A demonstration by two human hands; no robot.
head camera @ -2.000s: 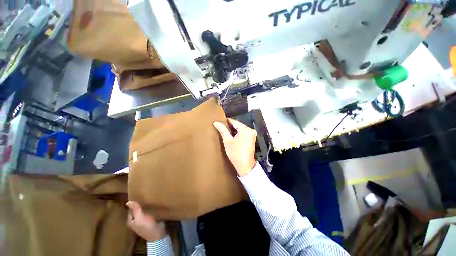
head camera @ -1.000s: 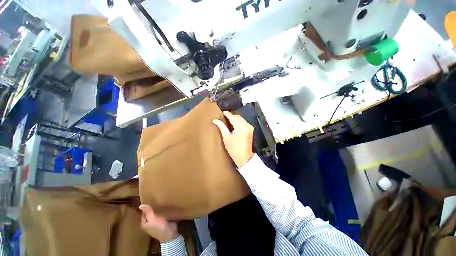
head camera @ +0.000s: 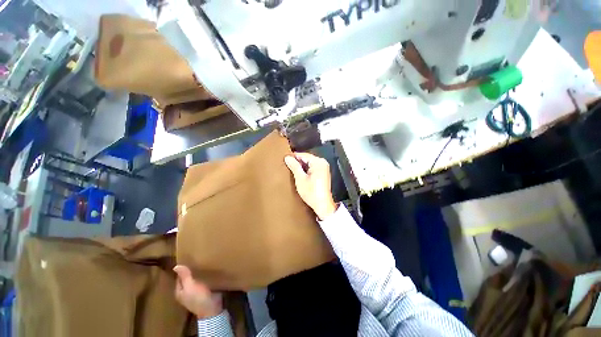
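Note:
A brown bag body (head camera: 237, 217) hangs over my lap, its upper corner at the needle area (head camera: 282, 122) of the white sewing machine (head camera: 343, 49). A thin dark line with a small pale tab crosses its left part. My right hand (head camera: 312, 183) pinches the bag's right edge just below the needle area, thumb on the near face. My left hand (head camera: 196, 293) holds the lower left corner, thumb on top and fingers partly hidden. Whether the needle is in the bag cannot be told.
A heap of brown bags (head camera: 79, 283) lies at lower left. More brown bags (head camera: 142, 59) stand on a side table (head camera: 172, 150) beyond. A green object (head camera: 501, 81) and a coiled teal cord (head camera: 508, 117) are at the machine's right. Brown material (head camera: 527, 299) lies at lower right.
The view has shifted slightly back and forth. The bag's top corner stays by the needle area, and both hands keep nearly the same hold on it.

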